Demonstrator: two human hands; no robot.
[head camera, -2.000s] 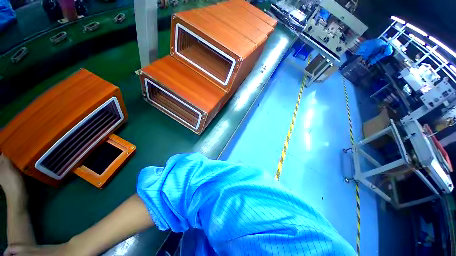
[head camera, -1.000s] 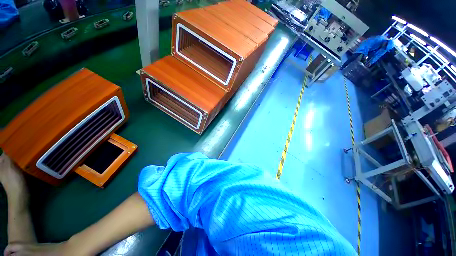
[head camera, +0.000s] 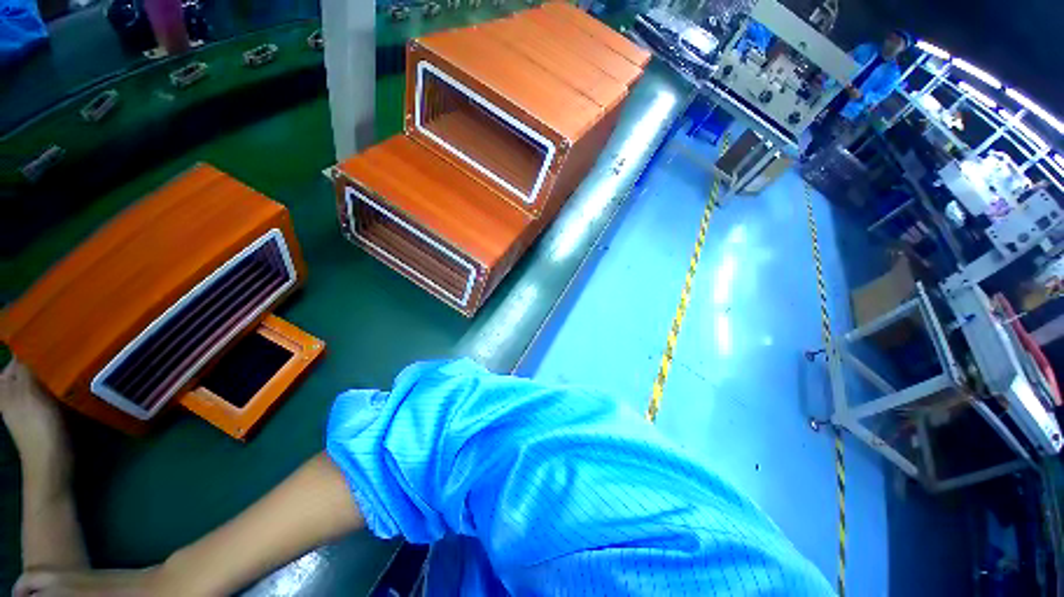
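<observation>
A thick orange-brown stack of fixture frames (head camera: 175, 262) lies on the green bench at the left, with a pale-edged opening and dark slats. A single orange frame (head camera: 292, 371) with a dark centre lies flat against its near side. My left hand (head camera: 16, 391) is at the left edge of the picture, beside the stack's left end; it is cut off and its fingers are hidden. My right forearm crosses the bottom left, and my right hand (head camera: 88, 583) is cut off by the bottom edge at my left forearm. Its grip does not show.
Two taller orange-brown stacks (head camera: 502, 123) stand side by side near a grey metal post (head camera: 349, 82). Small metal housings (head camera: 189, 74) sit in a row on the line behind. A blue-coated person (head camera: 877, 79) is in the far background. A white-framed cart (head camera: 898, 385) stands at the right.
The small metal housings have moved to the right along the line. The far person now has their head raised into view. My arms and the orange stacks have hardly moved.
</observation>
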